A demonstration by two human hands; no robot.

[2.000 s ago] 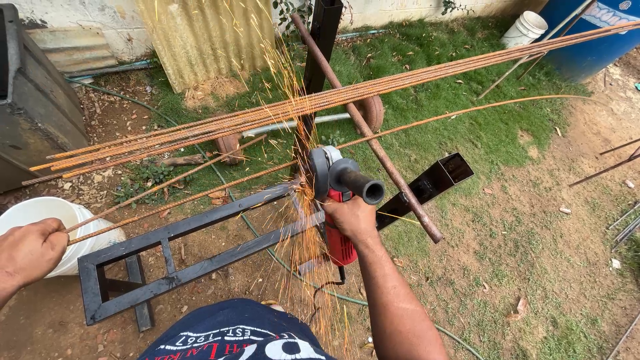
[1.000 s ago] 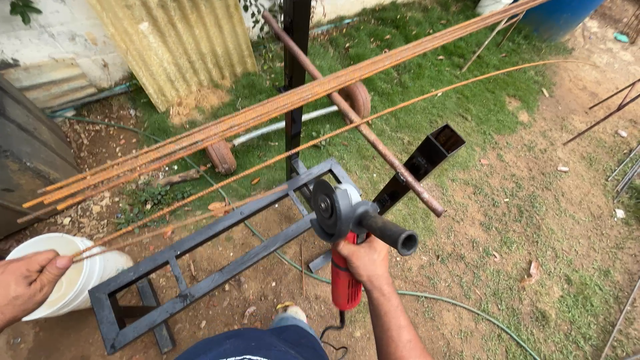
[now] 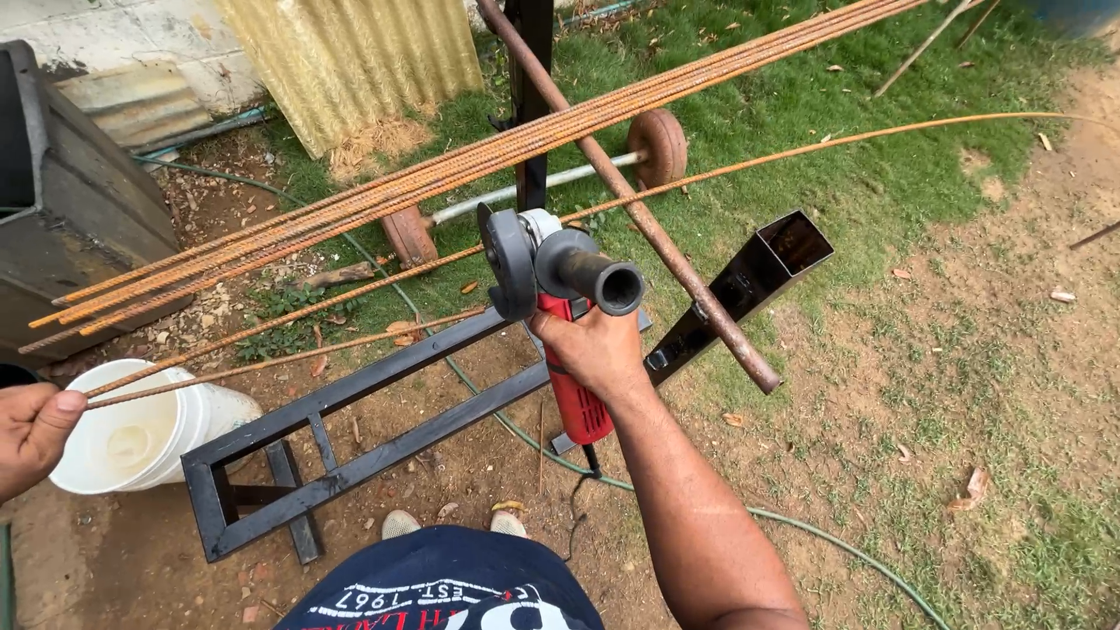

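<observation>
My right hand [image 3: 591, 346] grips the red body of an angle grinder [image 3: 577, 402], its dark guard facing left and its black side handle toward me. At the left edge my left hand [image 3: 39, 429] pinches the ends of two rusty steel rebars over the bucket. The longer rebar [image 3: 787, 156] runs up to the right, passing behind the grinder head; the shorter one [image 3: 289, 357] ends near the black steel frame [image 3: 376, 455]. A bundle of rusty rebars [image 3: 420, 182] lies farther away, across a rusty round pipe [image 3: 647, 219].
A white bucket [image 3: 201, 429] stands under my left hand. Black square tubing [image 3: 744, 289] slants up at right. A wheeled axle [image 3: 534, 185], a corrugated sheet [image 3: 367, 70] and a dark bin [image 3: 96, 201] lie beyond. A green hose [image 3: 840, 547] crosses the ground.
Orange sparks flew from the grinder two seconds ago; none show now. A shorter rebar now hangs apart below the longer one, both in my left hand. The grinder no longer covers the frame's far end.
</observation>
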